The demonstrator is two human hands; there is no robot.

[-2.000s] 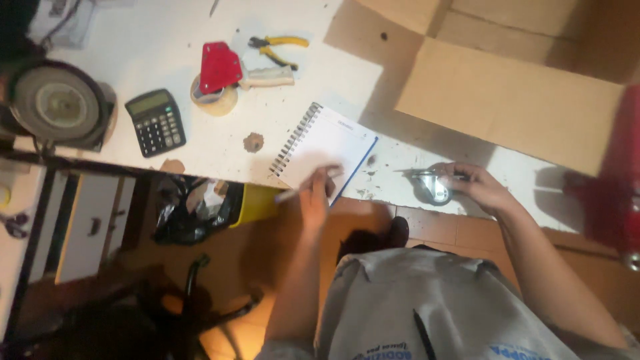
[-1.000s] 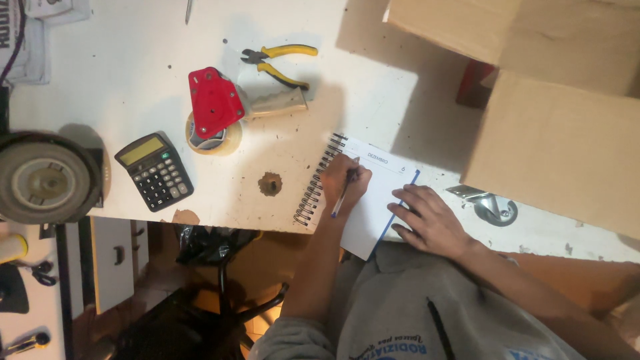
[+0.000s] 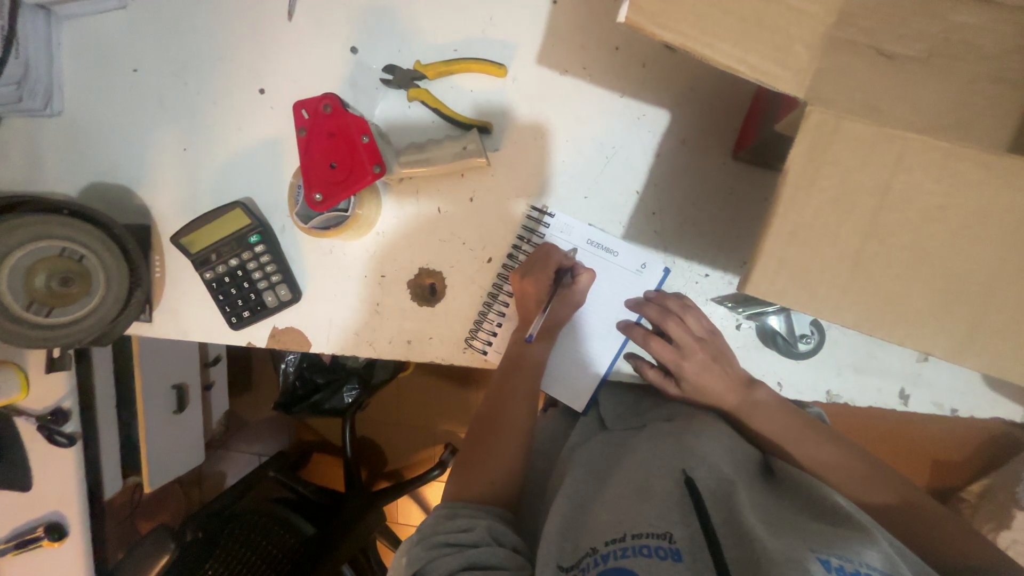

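Note:
A spiral-bound notebook lies open at a printed page near the table's front edge, slightly tilted, its wire spiral on the left. My left hand rests on the page beside the spiral, closed around a ballpoint pen whose tip points to the upper part of the page. Fingers apart, my right hand lies over the notebook's blue right edge and holds nothing. Just right of it, a swivel caster wheel with a metal plate lies on the table.
A tape dispenser with a red side plate and yellow-handled diagonal cutters lie left of centre. Further left are a calculator and a larger wheel. An open cardboard box fills the right. A black chair stands below.
My right hand has left the caster wheel and come to the notebook's right edge. My left hand, with the pen, has moved up the page. The view has shifted closer.

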